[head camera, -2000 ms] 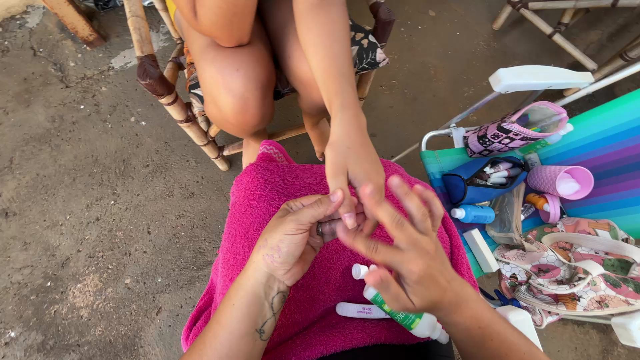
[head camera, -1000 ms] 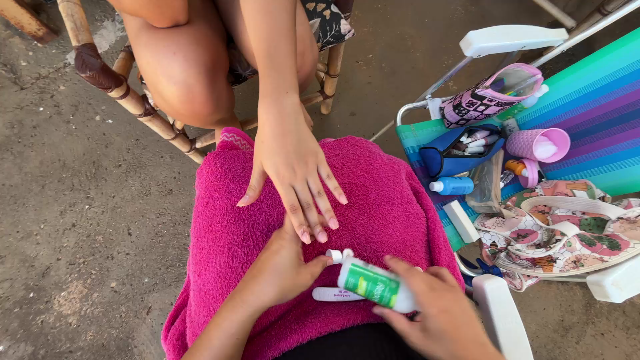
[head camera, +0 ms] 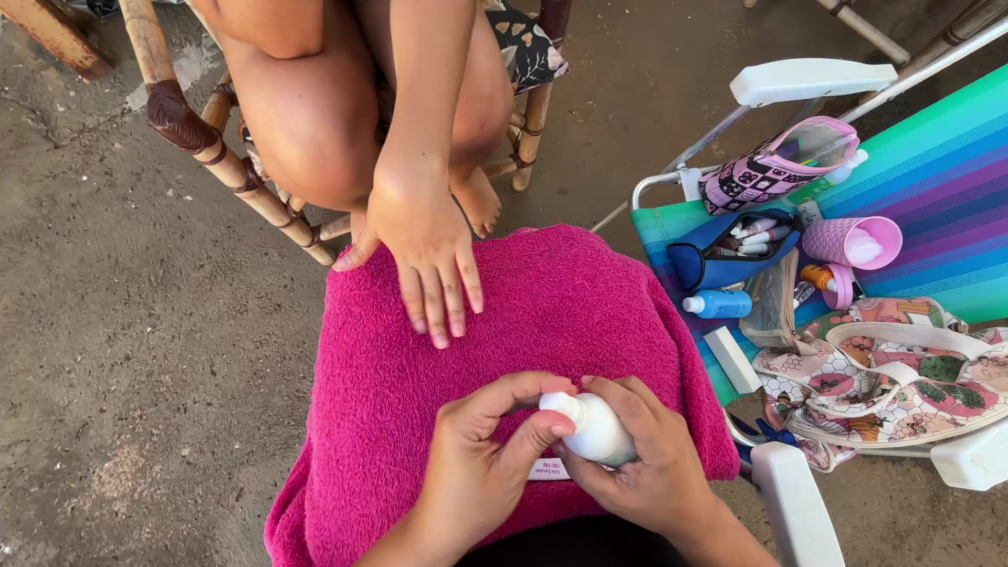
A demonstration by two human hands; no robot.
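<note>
My right hand (head camera: 646,449) grips a white plastic bottle (head camera: 602,433) above my lap. The thumb and index finger of my left hand (head camera: 492,441) hold the bottle's white cap (head camera: 562,406) at its top; whether the cap is loose I cannot tell. Under the hands lies a white nail file (head camera: 549,469) with writing, partly hidden, on a magenta towel (head camera: 378,441). Another person's hand (head camera: 425,236) rests palm down on the towel's far part, fingers toward me, apart from my hands.
On the right, a striped folding chair (head camera: 945,197) holds a blue pouch (head camera: 693,248), a patterned pencil case (head camera: 744,177), a pink cup (head camera: 827,240), a blue bottle (head camera: 723,304), a white block (head camera: 732,361) and a floral bag (head camera: 866,394). The other person sits in a bamboo chair (head camera: 228,169).
Two seconds ago my left hand held the other person's fingers, with the bottle lying on the towel. The bottle is now in my right hand, its cap between my left fingers.
</note>
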